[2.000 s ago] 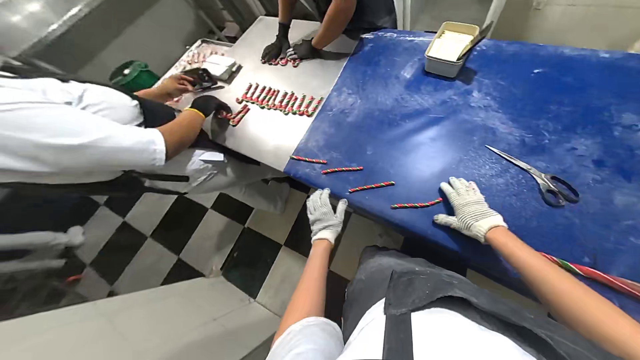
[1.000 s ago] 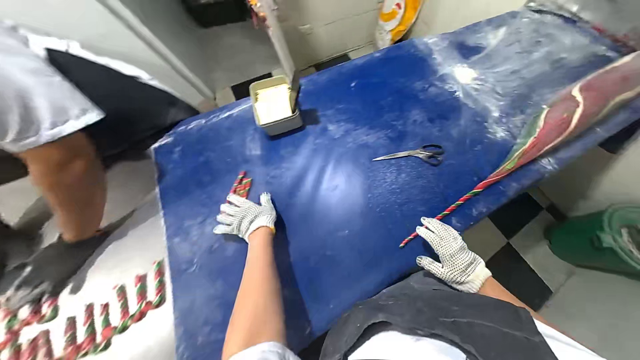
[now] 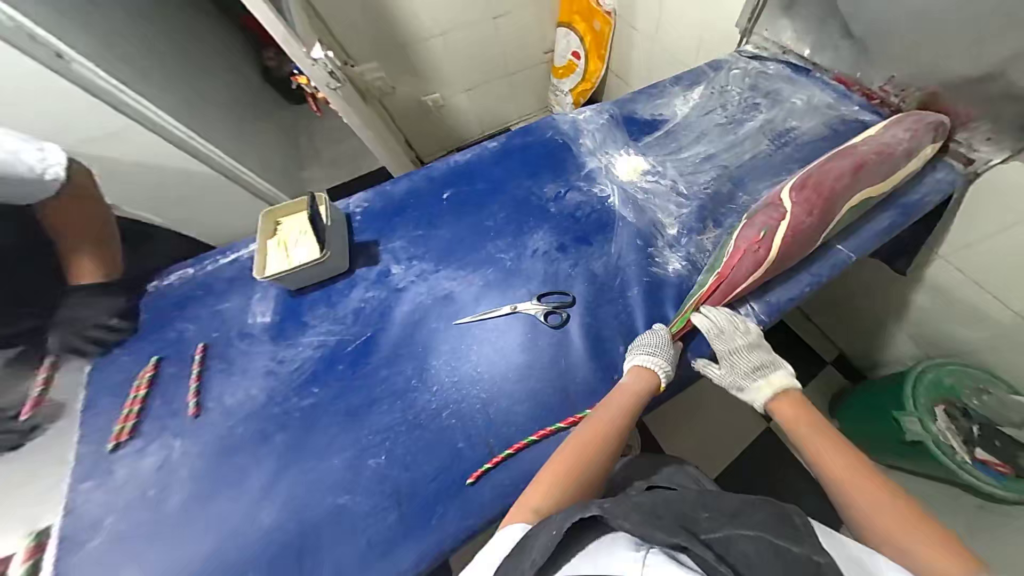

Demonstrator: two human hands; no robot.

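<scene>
A thick candy log (image 3: 808, 208), dark red with cream and green stripes, lies along the right part of the blue table, tapering toward me. My left hand (image 3: 654, 352), in a white dotted knit glove, is closed around its thin tip. Beside it my right hand (image 3: 740, 356), gloved alike, rests against the tapered end with fingers extended. From under my left forearm a thin twisted red and green candy rope (image 3: 524, 442) runs toward the lower left. Scissors (image 3: 524, 310) lie with blades spread slightly at mid table. Short striped sticks (image 3: 134, 404) lie at the left, with a thinner one (image 3: 196, 380) beside them.
A tub (image 3: 300, 244) of pale material with a dark tool stands at the far left edge. White powder (image 3: 632, 166) marks the blue table (image 3: 384, 280). A green bin (image 3: 920, 416) stands on the floor at right. A co-worker's black-gloved hand (image 3: 94, 316) is near the left edge.
My left hand has moved from the short sticks at the left to the log's tapered tip. My right hand has moved up along the rope to the log. The view has swung right.
</scene>
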